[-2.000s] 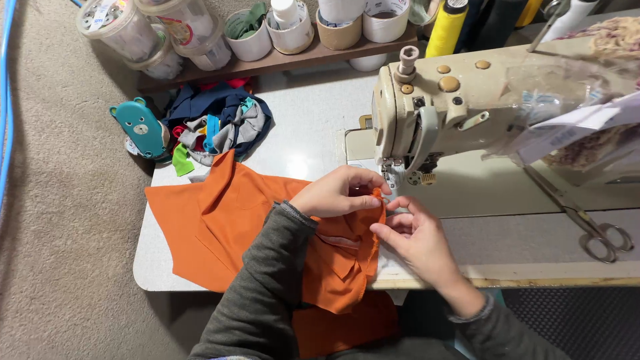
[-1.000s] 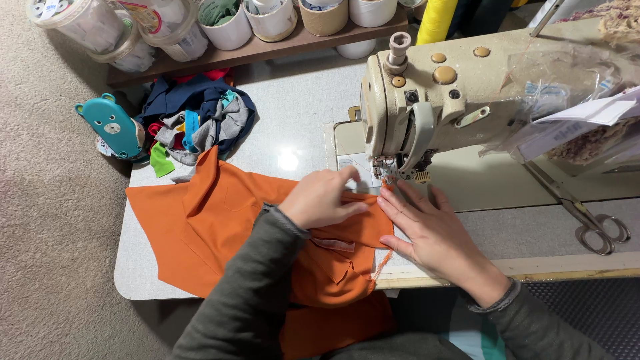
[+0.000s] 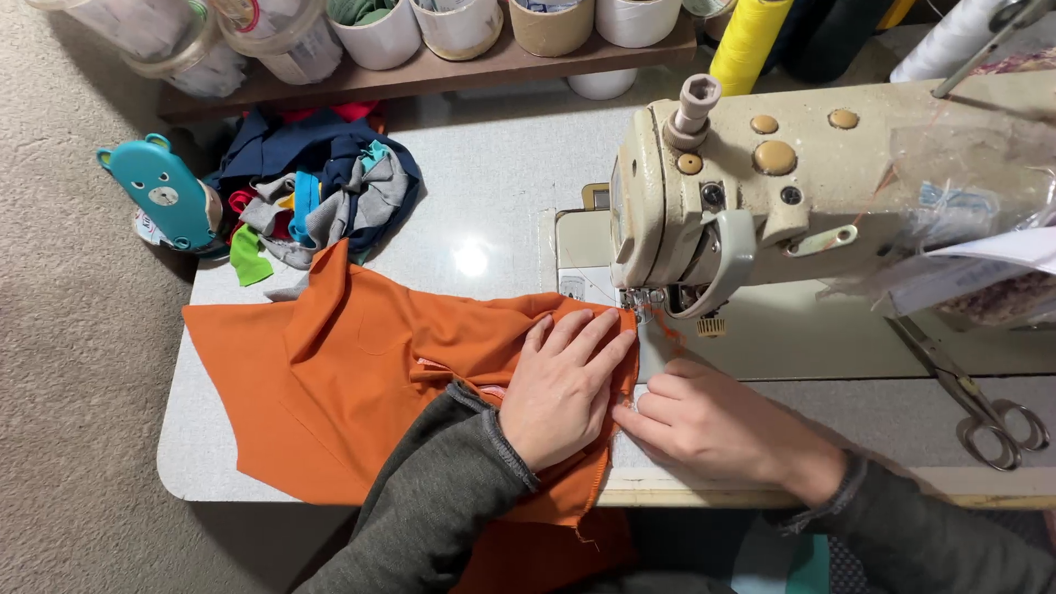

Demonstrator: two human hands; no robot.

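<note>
Orange fabric (image 3: 346,396) spreads over the table, its upper right corner at the presser foot (image 3: 639,299) of a cream sewing machine (image 3: 775,165). My left hand (image 3: 561,388) lies flat on the fabric with the fingers spread, just below the foot. The fabric's right edge, with overlocked stitching lower down, is touched by the fingertips of my right hand (image 3: 701,421), whose fingers are curled; whether they pinch the edge I cannot tell. Loose orange thread (image 3: 667,326) trails right of the foot. The needle tip is hidden.
Metal scissors (image 3: 965,396) lie at the right. Coloured fabric scraps (image 3: 322,186) and a teal bear-shaped case (image 3: 165,194) are at the upper left. Behind stand a brown shelf (image 3: 445,70) of tubs and a yellow thread cone (image 3: 749,41). A plastic bag (image 3: 965,198) rests on the machine.
The fabric's edge now lies straight by the presser foot, where my hands earlier gathered it. My left hand has flattened onto the cloth; my right hand has moved down from the foot and curled.
</note>
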